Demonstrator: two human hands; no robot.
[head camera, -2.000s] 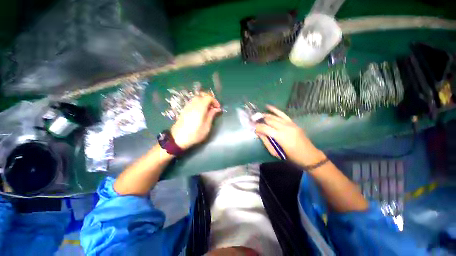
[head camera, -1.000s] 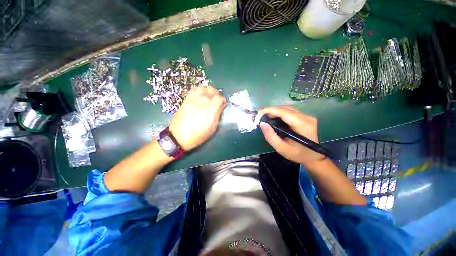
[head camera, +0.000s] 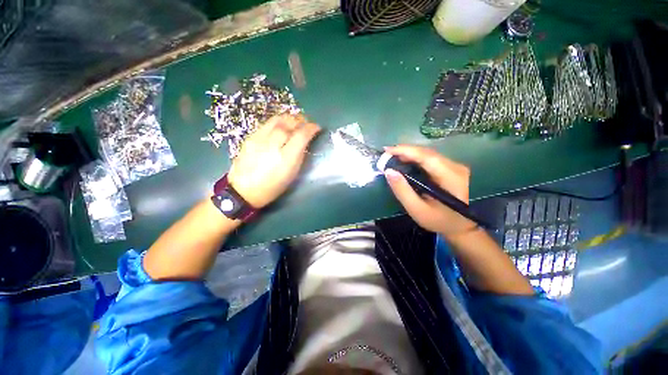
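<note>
My right hand (head camera: 428, 183) grips the black soldering iron (head camera: 432, 189), its tip pointing up and left over the circuit board. The circuit board (head camera: 351, 162) lies on the green bench between my hands and glares white. My left hand (head camera: 272, 157), with a dark red wrist strap (head camera: 231, 201), is at the lower right edge of the loose component pile (head camera: 245, 110). Its fingers are bent close together, and a thin strand shows by the fingertips toward the board. Whether it pinches something is hidden.
Bagged components (head camera: 135, 132) and a small clear bag (head camera: 104, 201) lie left. A reel (head camera: 35, 172) and black round device (head camera: 22, 245) are far left. A fume fan (head camera: 388, 13) and white tub (head camera: 472, 18) stand at the back. Stacked boards (head camera: 513, 95) lean right; a blister tray (head camera: 542, 238) is below.
My left hand has moved left, away from the board, since one second ago. My right hand keeps the iron over the board. The view has shifted slightly.
</note>
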